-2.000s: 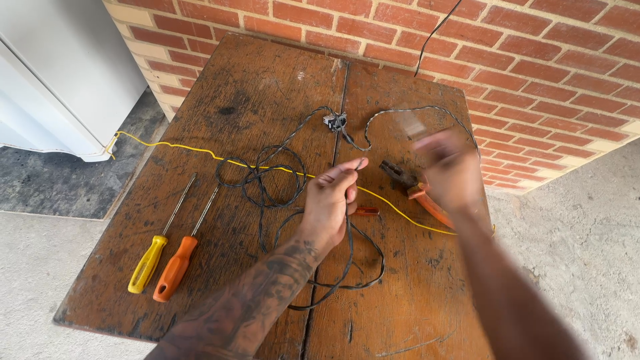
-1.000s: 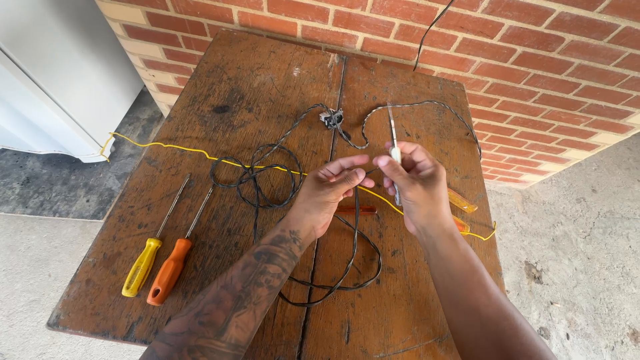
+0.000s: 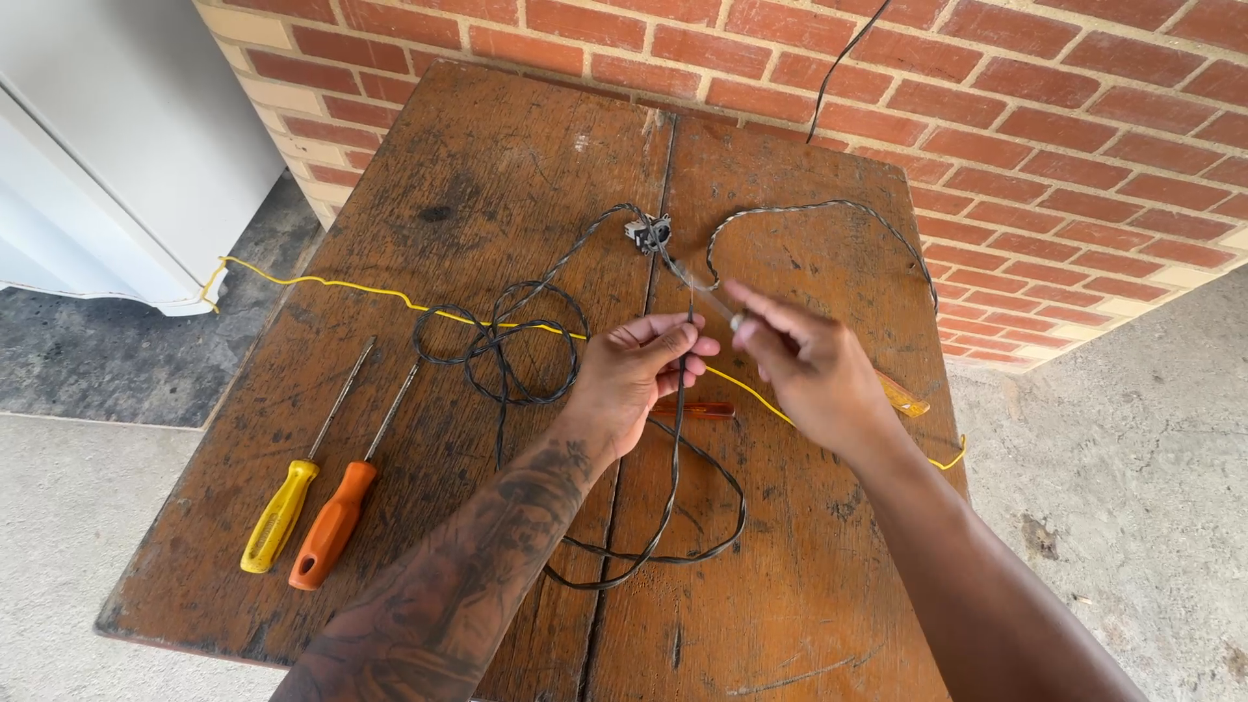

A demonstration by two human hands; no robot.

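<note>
Near the middle of the table my left hand (image 3: 639,375) pinches the end of a black twisted electrical cord (image 3: 675,468), which hangs down from the fingers into loose loops. My right hand (image 3: 814,366), just to the right, grips a slim tool (image 3: 720,304) with a pale handle; motion blurs it, so its kind is unclear. Its blade points up and left, near the cord tip. Behind the hands a small electrical socket part (image 3: 647,234) lies with twisted cord attached. A yellow wire (image 3: 375,290) runs across the table beneath the cord.
A yellow-handled screwdriver (image 3: 280,517) and an orange-handled screwdriver (image 3: 333,526) lie at the left. A red-orange item (image 3: 707,410) lies under the cord, and an orange tool handle (image 3: 902,393) shows beyond my right hand. The wooden table (image 3: 780,604) stands against a brick wall (image 3: 1033,146).
The tool in my right hand has tipped from nearly upright to slanting left. My left hand has stayed near the table's middle with the cord.
</note>
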